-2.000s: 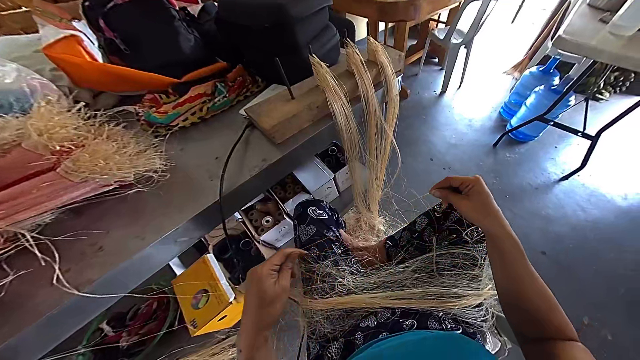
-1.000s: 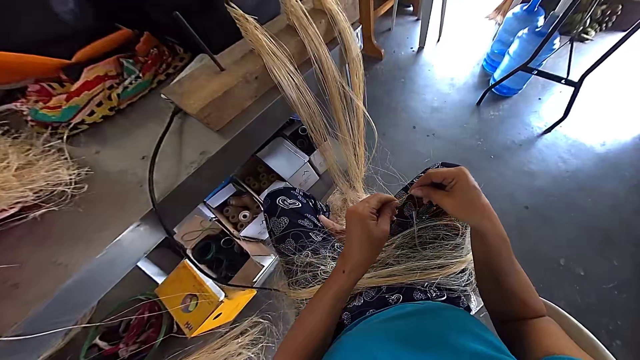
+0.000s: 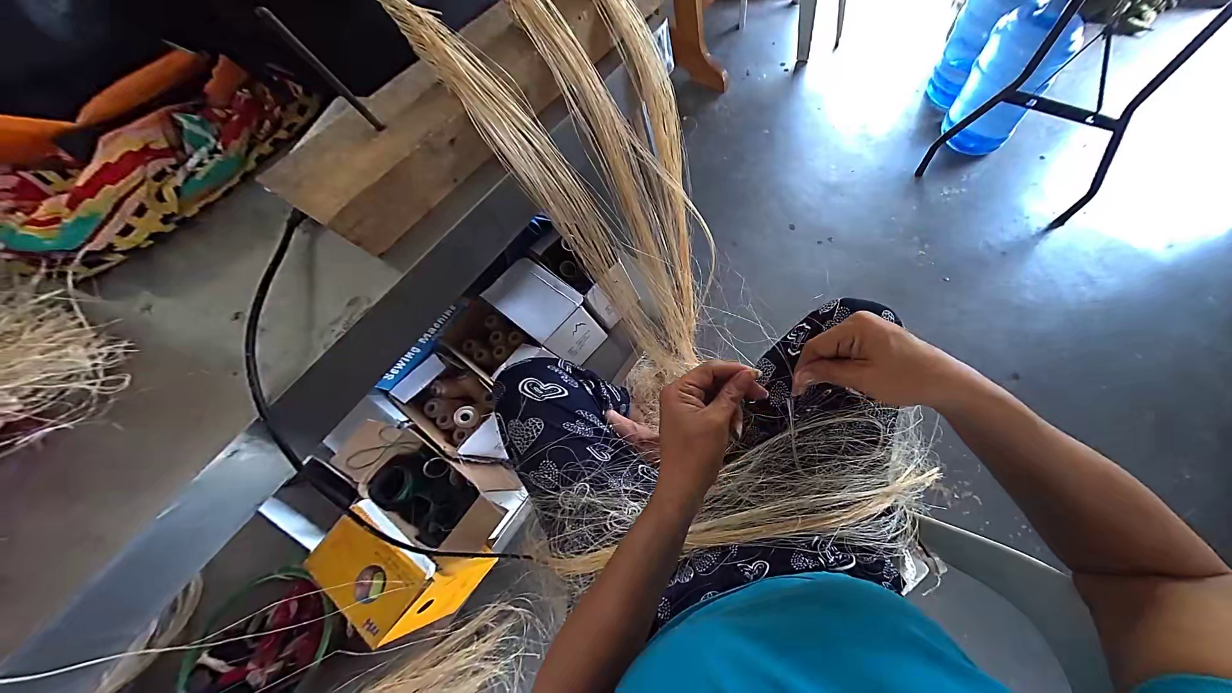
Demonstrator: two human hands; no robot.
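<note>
Loose pale plant fibres (image 3: 818, 481) lie in a tangled layer across my lap, over dark patterned trousers. Above them my left hand (image 3: 707, 404) pinches a thin fibre between thumb and fingertips. Close to its right, my right hand (image 3: 857, 361) has thumb and forefinger together on what looks like the same fine strand, which is hard to see. Three long hanks of straw-coloured fibre (image 3: 577, 144) run from a wooden block (image 3: 414, 144) on the bench down to a fluffy bunch between my knees.
Left is a grey bench (image 3: 183, 385) with a metal rod, colourful woven cloth (image 3: 144, 192) and a black cable (image 3: 252, 337). Beneath stand boxes of thread spools (image 3: 462, 409) and a yellow box (image 3: 385, 577). Blue water bottles (image 3: 1011, 77) and folding table legs (image 3: 1107, 125) are at the upper right.
My hands were wide apart above my lap two seconds ago, then came together. Now they are slightly apart again. The view has shifted down and closer to the lap.
</note>
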